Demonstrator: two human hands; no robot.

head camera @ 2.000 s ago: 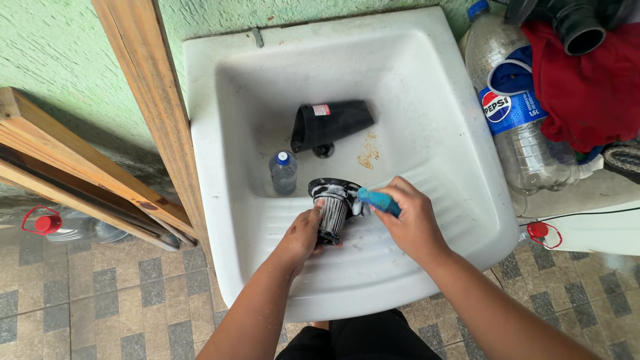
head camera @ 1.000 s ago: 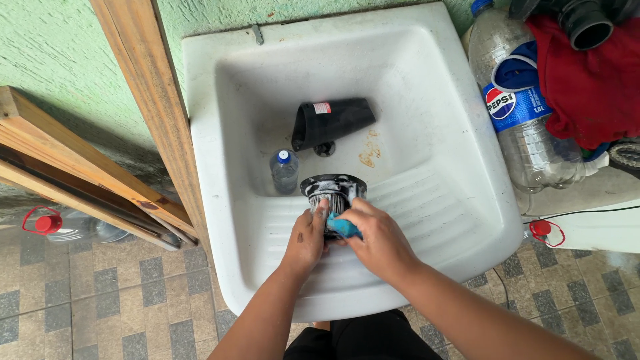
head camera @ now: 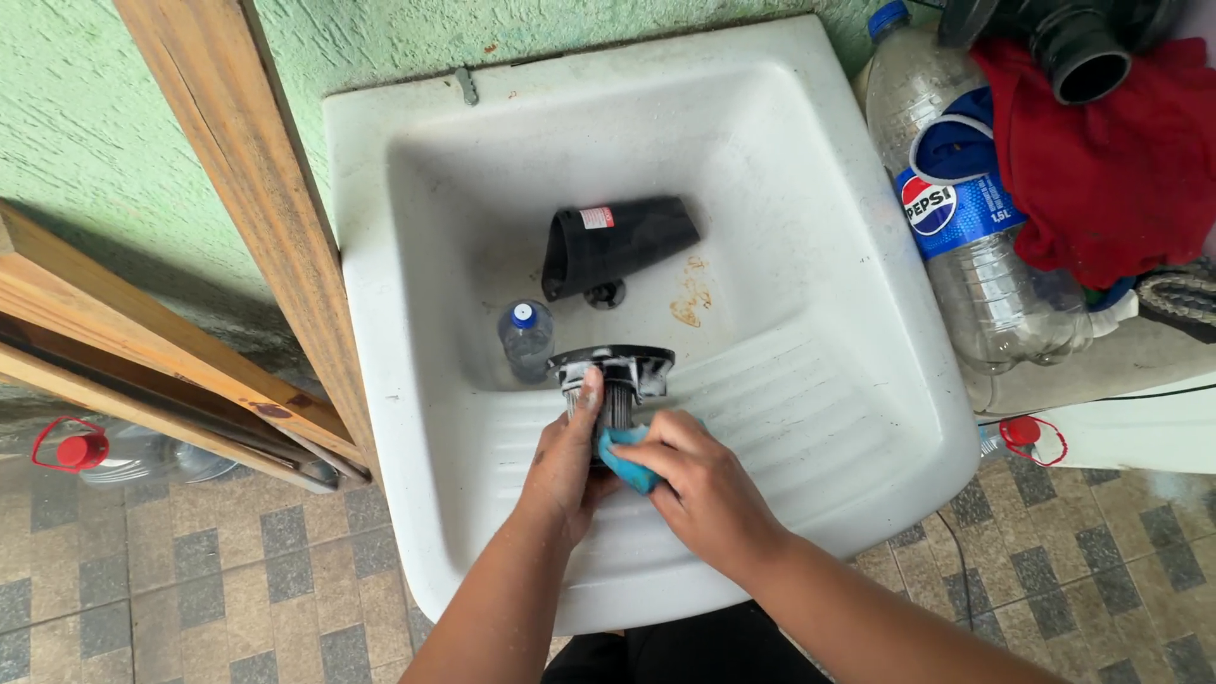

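My left hand (head camera: 567,456) grips a black ribbed plastic part with a wide round flange (head camera: 617,359), held flange-up over the sink's washboard. White suds cling to the flange and ribs. My right hand (head camera: 698,475) holds a blue sponge or cloth (head camera: 629,462) against the lower ribbed side of that part. Its lower end is hidden behind my fingers. Farther back in the white laundry sink (head camera: 902,380), a black tapered plastic housing (head camera: 627,242) with a red and white sticker lies on its side by the drain (head camera: 605,294). A small clear bottle with a blue cap (head camera: 526,340) stands left of it.
Wooden beams (head camera: 247,190) lean against the green wall at left. To the right lie a large Pepsi bottle (head camera: 988,285), a red cloth (head camera: 1092,180) and a black plastic pipe fitting (head camera: 1083,57). Red-capped jugs (head camera: 81,451) rest on the tiled floor.
The sponge has moved from the flange down to the ribbed body. The flange, turned more face-on a second ago, is now seen nearly edge-on.
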